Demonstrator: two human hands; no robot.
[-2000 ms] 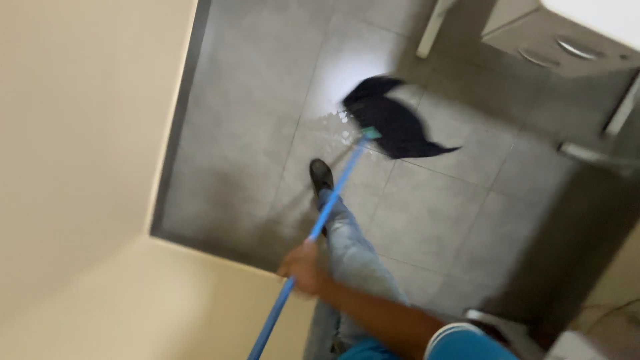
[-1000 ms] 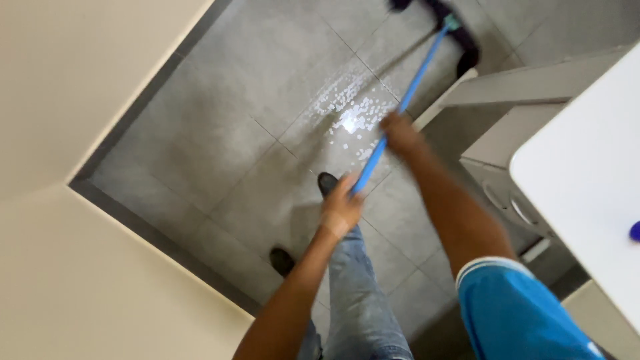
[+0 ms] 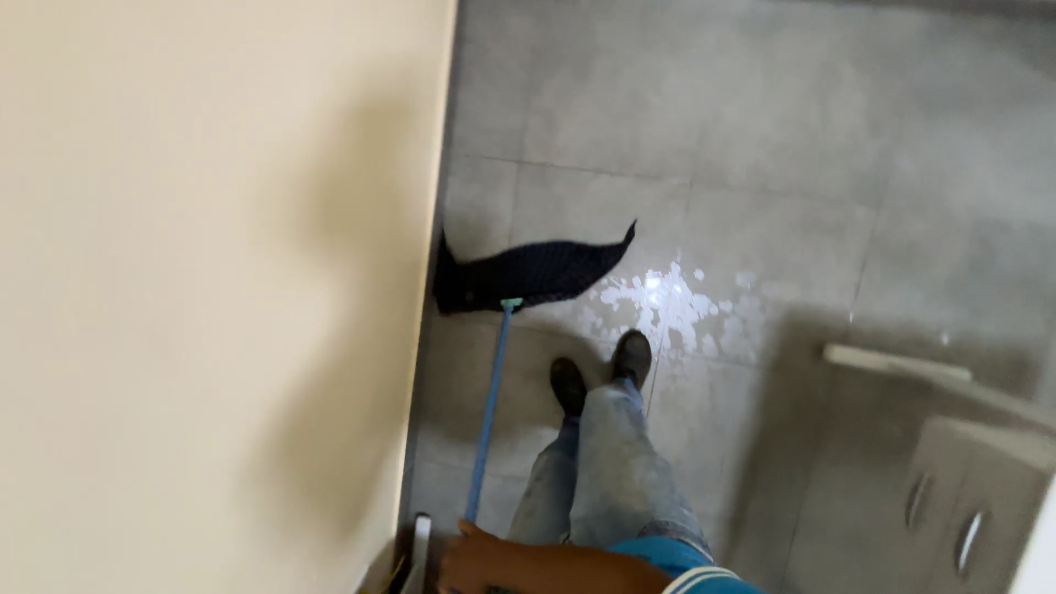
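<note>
My right hand (image 3: pixel 470 549) is at the bottom, closed around the upper visible part of a blue pole (image 3: pixel 490 404); its forearm crosses in from the right. The pole runs up to a pale green head fitting (image 3: pixel 511 304). A black cloth (image 3: pixel 544 272) is spread on the floor at that fitting, its left end against the foot of the wall and its right end drawn to a point. White foamy liquid (image 3: pixel 681 309) is spattered on the grey tiles to the right of the cloth. My left hand is out of view.
A cream wall (image 3: pixel 223 247) with a dark skirting edge fills the left. My dark shoes (image 3: pixel 633 356) stand between cloth and liquid. At the lower right are a drawer cabinet (image 3: pixel 949 495) and a pale furniture foot (image 3: pixel 895 361). A white-ended object (image 3: pixel 421 532) is near the wall at the bottom.
The view has swung widely. The black cloth was beside the furniture on the right one second ago and is now against the wall. My left hand, on the pole then, has left view.
</note>
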